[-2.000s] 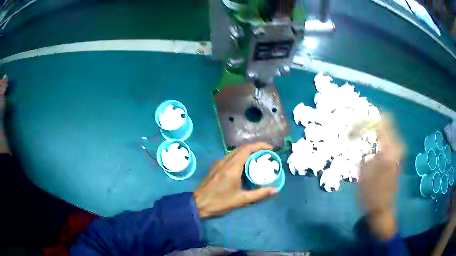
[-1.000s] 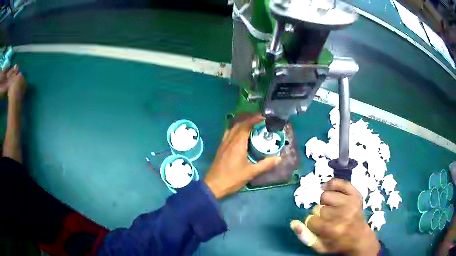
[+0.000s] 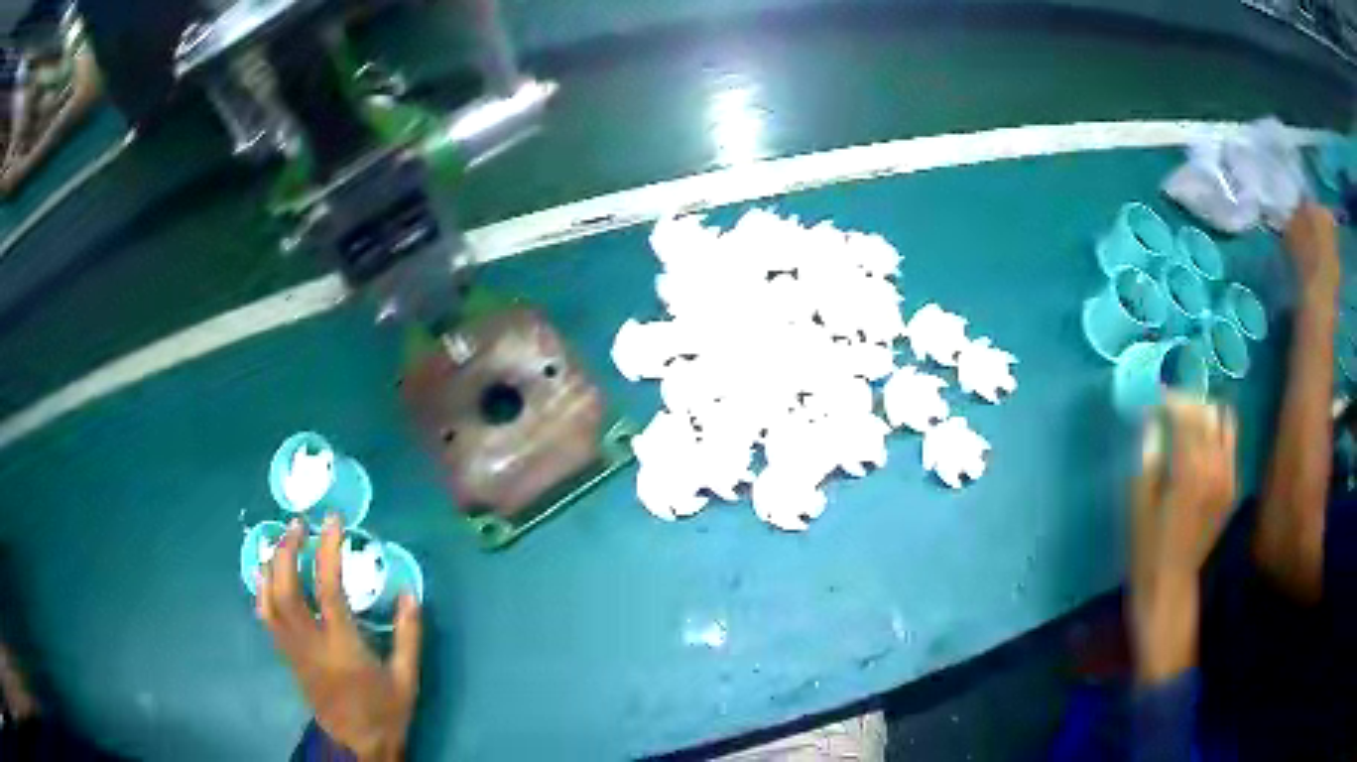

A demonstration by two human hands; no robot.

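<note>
My left hand (image 3: 345,655) is at the lower left, with its fingers and thumb around a teal fan housing with a white centre (image 3: 362,573). Two more filled housings stand beside it, one behind (image 3: 308,474) and one partly under my fingers. My right hand (image 3: 1188,484), blurred, is at the right with its fingertips at the near edge of an empty teal housing (image 3: 1143,375). Whether it grips the housing cannot be told. White fan blades (image 3: 774,350) lie piled between my hands. The press base plate (image 3: 484,447) bears no housing.
The press head (image 3: 390,238) stands over the plate at the upper left, blurred. Several empty housings (image 3: 1186,290) stand in a group at the right. Another person's arm (image 3: 1305,402) reaches beside a crumpled clear bag (image 3: 1243,176). The white conveyor edge (image 3: 953,149) runs behind the pile.
The view has swung right. My left hand has taken the housing off the press to the filled ones. My right hand has let go of the lever and moved to the empty housings.
</note>
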